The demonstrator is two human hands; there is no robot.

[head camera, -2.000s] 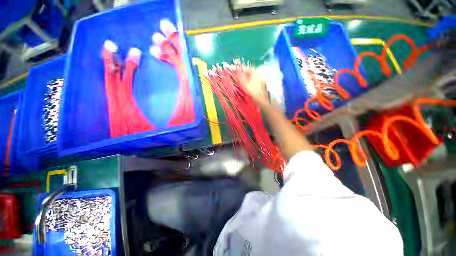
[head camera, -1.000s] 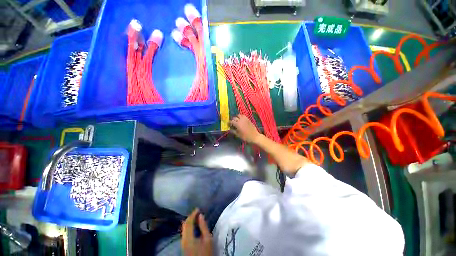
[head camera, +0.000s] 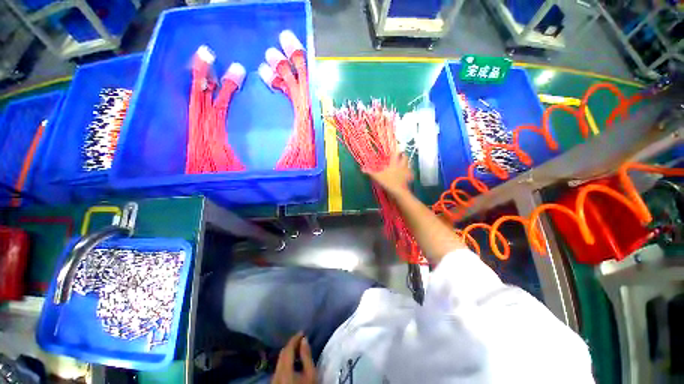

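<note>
Red lead wires [head camera: 371,139] lie fanned on the green bench, their pale tips toward the back. Their lower part hangs over the bench's front edge. My right hand [head camera: 391,175] is closed around the middle of this bunch. My left hand [head camera: 296,365] is low near my lap, cut off by the bottom edge; its fingers are bent, and whether it holds anything cannot be seen.
A large blue bin [head camera: 247,184] holds capped red bundles. A small blue tray [head camera: 71,345] of silver-white pieces is at lower left. A blue parts bin [head camera: 517,90] and orange coiled hose [head camera: 551,217] are at right. Whitish plastic [head camera: 427,146] lies beside the wires.
My right hand has moved from the wires' tips to the bench edge left of them, then back right and up onto the bunch. My left hand has come into view at the bottom.
</note>
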